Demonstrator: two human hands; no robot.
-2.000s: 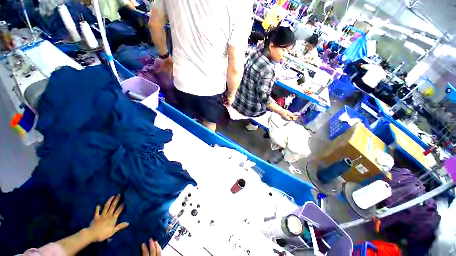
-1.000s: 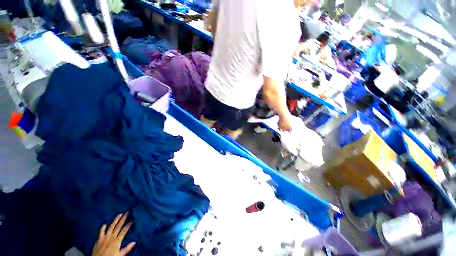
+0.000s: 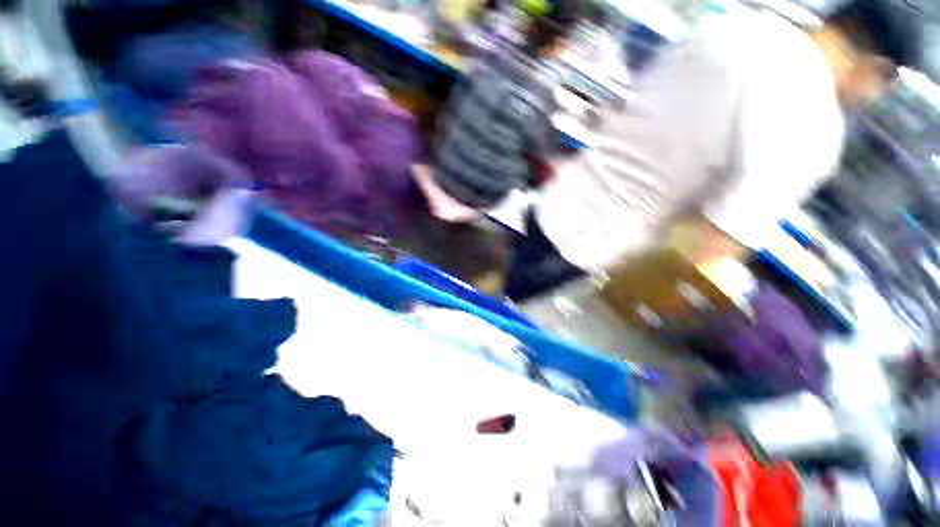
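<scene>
The frame is blurred. A large heap of dark blue fabric (image 3: 196, 412) lies on the left part of the white table (image 3: 340, 335), its ruffled edge reaching the lower middle. A lighter blue patch shows at its lower right edge. A small dark red spool-like item (image 3: 496, 423) lies on the table to the right of the fabric. Neither my left hand nor my right hand is in view.
A blue rim (image 3: 412, 290) edges the table. Beyond it are purple fabric heaps (image 3: 278, 129), a person in a white top (image 3: 701, 139) bending over, a person in a checked shirt (image 3: 490, 129), a cardboard box (image 3: 660, 283) and red material (image 3: 752, 484).
The view has shifted. The hand on the fabric has gone out of the picture at the bottom. The person in white has moved right and now bends over; the person in the checked shirt shows again.
</scene>
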